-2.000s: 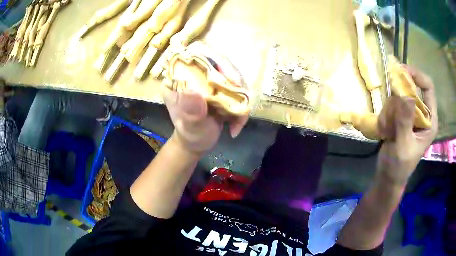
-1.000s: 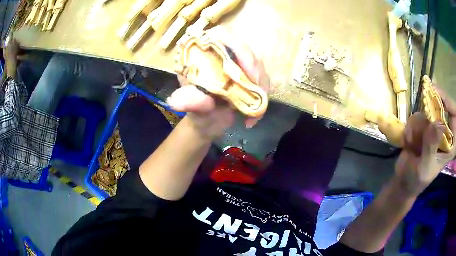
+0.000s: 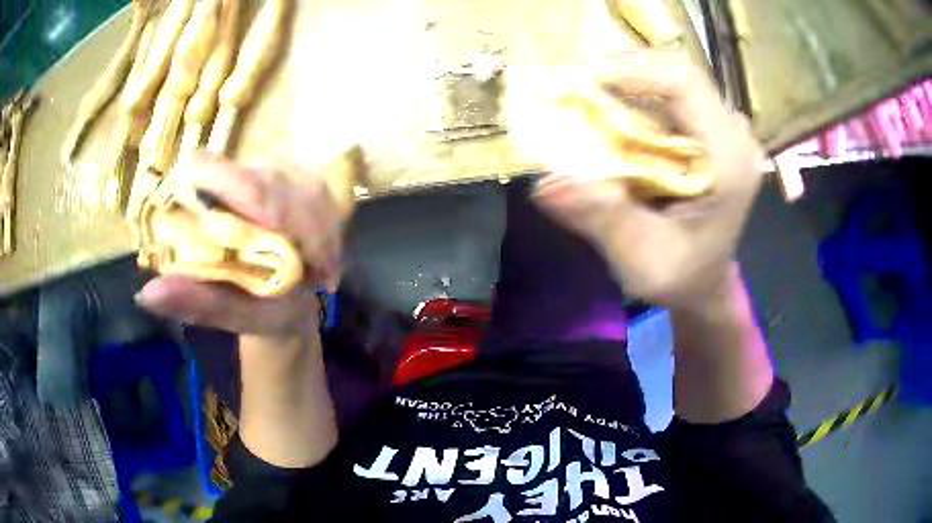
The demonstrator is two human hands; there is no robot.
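Note:
My left hand (image 3: 261, 230) grips a tan moulded part (image 3: 210, 250) at the left, past the bench edge, its open rimmed end facing the camera. My right hand (image 3: 674, 194) is blurred and holds another tan part (image 3: 654, 153) over the bench edge at centre right, its rimmed end turned left and up. A tan shaft end shows behind my left hand. The crusted tray (image 3: 472, 100) lies on the bench between the hands, partly washed out by glare.
Several tan legs (image 3: 169, 97) lie fanned on the bench (image 3: 393, 153) at left. One tan leg (image 3: 646, 18) and dark cables (image 3: 732, 61) are at upper right. Pink parts (image 3: 869, 128) are at far right. A red object (image 3: 441, 337) and blue stools (image 3: 879, 260) are below.
The view has turned to the right. My right hand has moved inward with its part, from the far right to nearer the tray. My left hand now appears further left and lower, still holding its part.

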